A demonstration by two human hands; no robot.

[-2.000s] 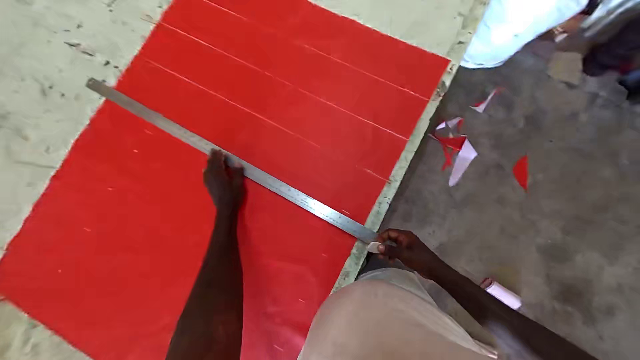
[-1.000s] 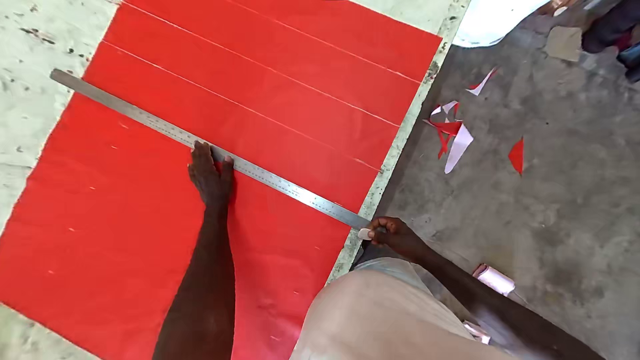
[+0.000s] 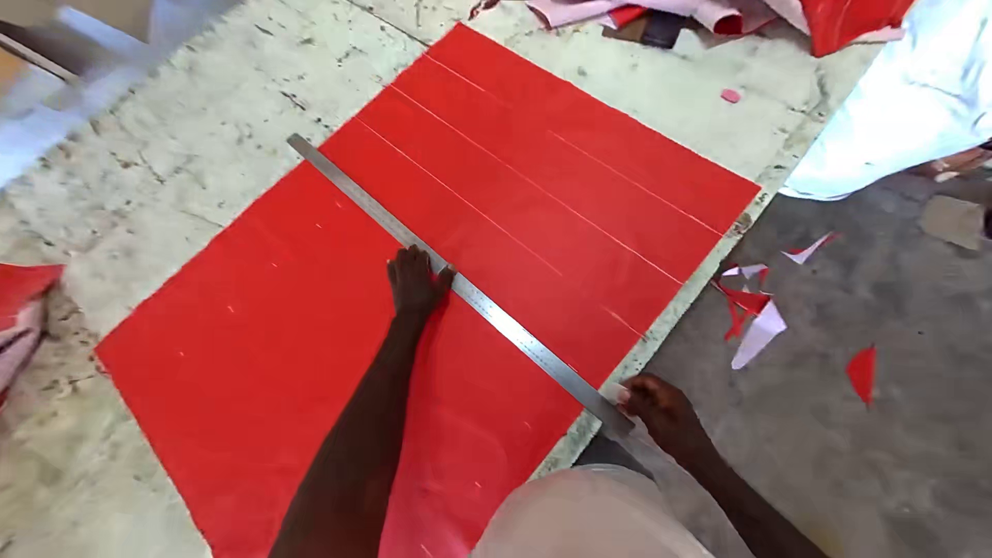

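Note:
A large red sheet [image 3: 310, 364], which looks like coated fabric, lies flat on the table, with several thin pale lines and short marks on it. Across it at a slant runs a long steel ruler [image 3: 504, 325], both ends reaching past the sheet's edges. My left hand [image 3: 418, 280] presses on the ruler near its middle, fingers spread. Near the ruler's lower right end, my right hand [image 3: 657, 407] pinches a small whitish piece, perhaps chalk [image 3: 614, 391], between thumb and finger at the table edge.
The worn pale table [image 3: 201, 178] ends along the right in a rough edge. Red and pink material [image 3: 721, 17] is heaped at its far end, beside a small pink piece [image 3: 731, 95]. Another red piece [image 3: 27, 294] lies at far left. Scraps [image 3: 759, 333] lie on the floor beside a white cloth [image 3: 891, 108].
The view has shifted, bringing in more of the table's far end. My left hand remains on the ruler. My right hand still holds the small whitish piece near the ruler's end.

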